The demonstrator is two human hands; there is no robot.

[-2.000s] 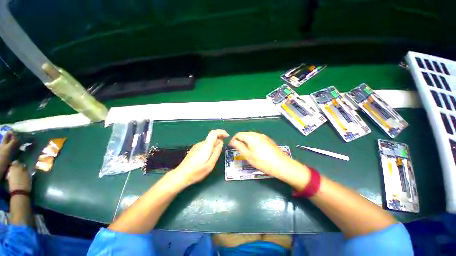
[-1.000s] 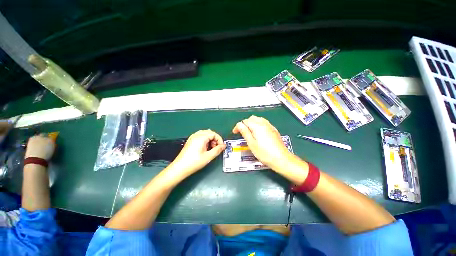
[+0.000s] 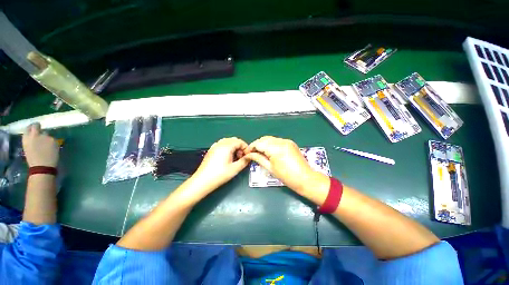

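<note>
An open phone unit lies flat on the green bench, partly covered by my right hand. My left hand and my right hand meet at the fingertips by the unit's left end. Whether a small part is between the fingertips cannot be made out. A dark pile of flex cables lies by my left hand, partly hidden by it. A clear plastic bag of flex cables lies left of the pile. White tweezers lie right of the unit.
Several open phone units lie at the right, one on the green conveyor. A white slotted tray stands far right. A long black tray lies beyond the white strip. Another person's hand is at the left.
My right hand has moved left and down from above the unit, and its fingertips now meet my left hand's. The other person's hand has moved up.
</note>
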